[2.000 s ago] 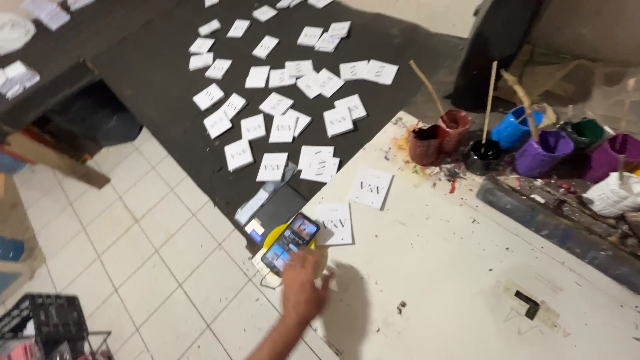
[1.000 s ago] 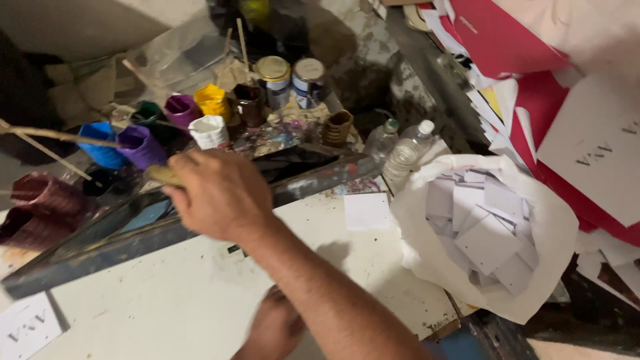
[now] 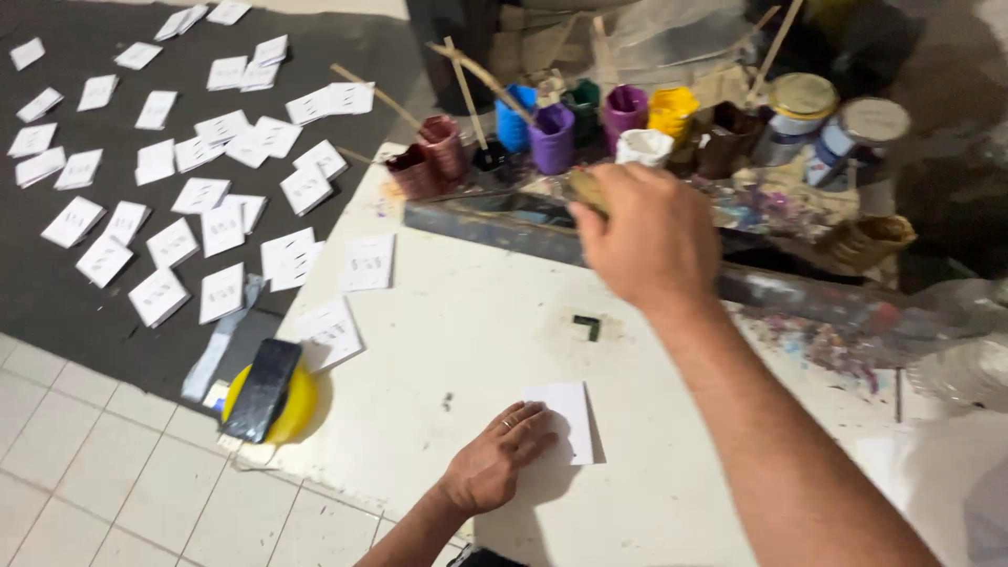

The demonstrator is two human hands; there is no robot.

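Note:
My left hand [image 3: 504, 457] lies with its fingers on a blank white card [image 3: 568, 421] on the white tabletop [image 3: 441, 331]. My right hand [image 3: 657, 228] grips a wooden handle [image 3: 588, 191] above a dark, paint-stained frame [image 3: 488, 232]; what the handle belongs to is mostly hidden. A small black L-shaped mark [image 3: 588, 327] shows on the tabletop between my hands. To the left, printed white cards [image 3: 368, 262] lie near the frame's end. A smartphone [image 3: 264, 390] rests on a yellow round object [image 3: 299, 405] at the table's corner.
Many printed cards [image 3: 224, 228] are spread over a black surface [image 3: 79, 315] at left. Behind the frame stand paint cups, among them a purple one [image 3: 553, 142] and a white one [image 3: 644, 147], some with sticks, and lidded cans [image 3: 803, 98]. A clear plastic bottle [image 3: 957, 374] is at right.
The view has swung left since a second ago. My left hand now lies on a blank card. My right hand, near the phone two seconds ago, has kept hold of the wooden handle since the last frame.

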